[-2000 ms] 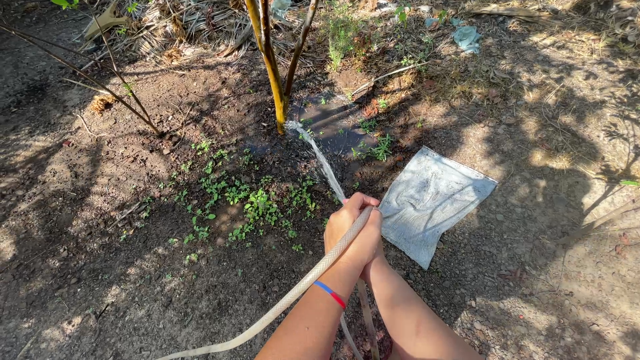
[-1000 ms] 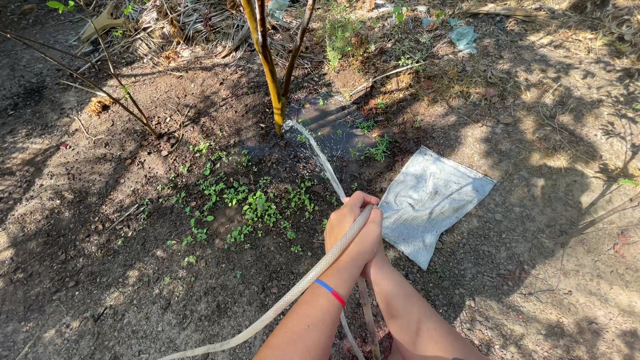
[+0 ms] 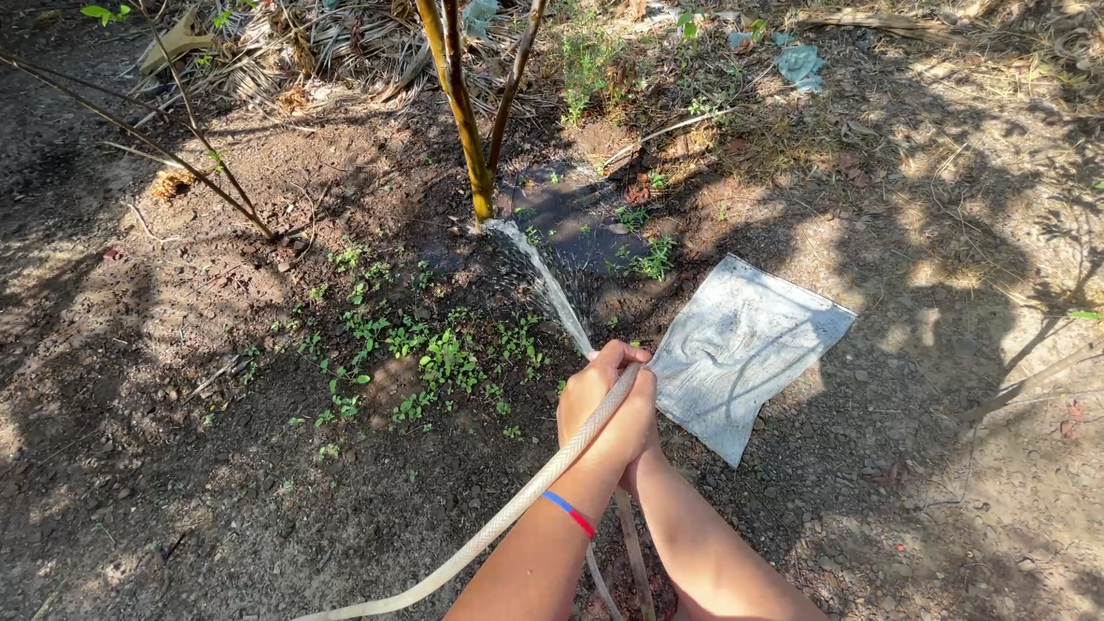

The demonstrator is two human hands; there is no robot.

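Note:
A pale braided garden hose runs up from the lower left into my two hands, which are clasped together. My left hand is closed around the hose near its end; a blue and red band circles that wrist. My right hand is pressed against the left one, mostly hidden behind it, and its fingers are hard to make out. A stream of water shoots from the hose end to the base of a small tree with yellow-brown stems. A muddy puddle lies beside the stems.
A pale woven sheet lies on the soil right of my hands. Low green seedlings grow to their left. Thin bare branches stand at the upper left, before dry palm leaves. More tubing or stems show below my arms.

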